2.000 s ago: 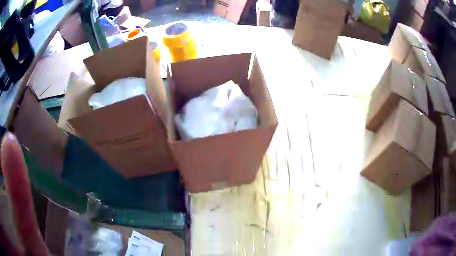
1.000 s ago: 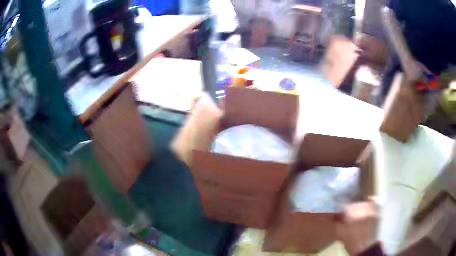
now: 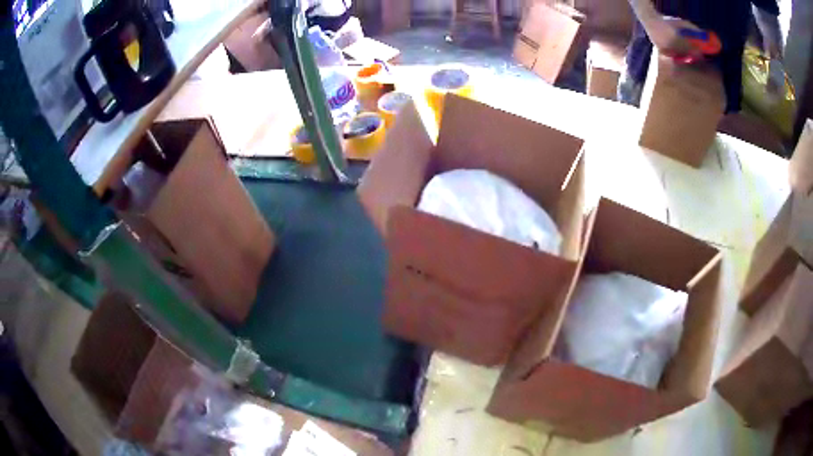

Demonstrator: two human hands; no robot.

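Observation:
Two open cartons stand in front of me, flaps up. The nearer carton is on the pale tabletop and holds a white bagged product. The other carton stands beside it to the left, across the belt end and tabletop, with another white bagged product. A third open carton stands further left on the green conveyor belt; its contents are mostly hidden. Neither of my hands is in the picture.
A low open carton at the bottom left holds clear accessory bags and white paper. Yellow tape rolls lie beyond the belt. A co-worker holds a red-and-blue tape dispenser over a carton. Closed cartons stand at right.
The view has swung left, bringing in the third carton and black jug. The finger seen at left and the blurred hand at the near carton have left the picture.

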